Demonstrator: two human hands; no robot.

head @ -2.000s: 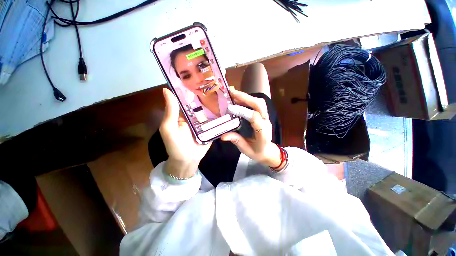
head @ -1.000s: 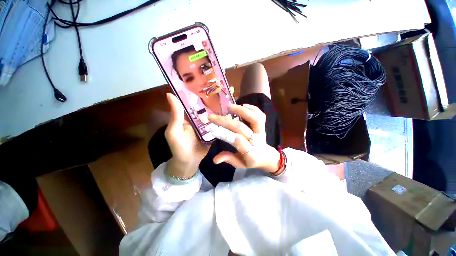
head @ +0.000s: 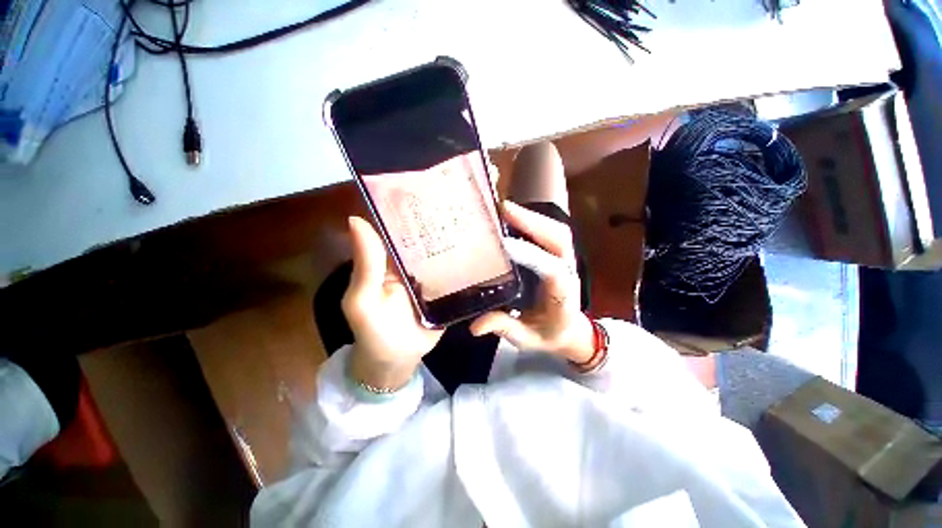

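Observation:
A smartphone (head: 434,196) in a dark case with raised corners is held upright over my lap, its top over the table edge. Its screen is dark at the top and shows a pale pinkish picture with small marks below. My left hand (head: 384,315) holds the phone from its left side and lower back, thumb along the left edge. My right hand (head: 542,299) is at the lower right edge, fingers against the phone's side and thumb near its bottom corner. A pale covering is on one right finger.
The white table (head: 248,113) bears black USB cables (head: 189,119), blue-and-white packs (head: 52,72) and thin black strands (head: 617,21). A black hank (head: 723,196) lies in an open carton by my right knee. Closed cartons (head: 852,433) stand at right. A white sleeve (head: 26,418) shows at left.
The screen has changed from a portrait picture to a dark and pinkish display. My right fingers have moved off the screen to its side edge. The view has shifted slightly.

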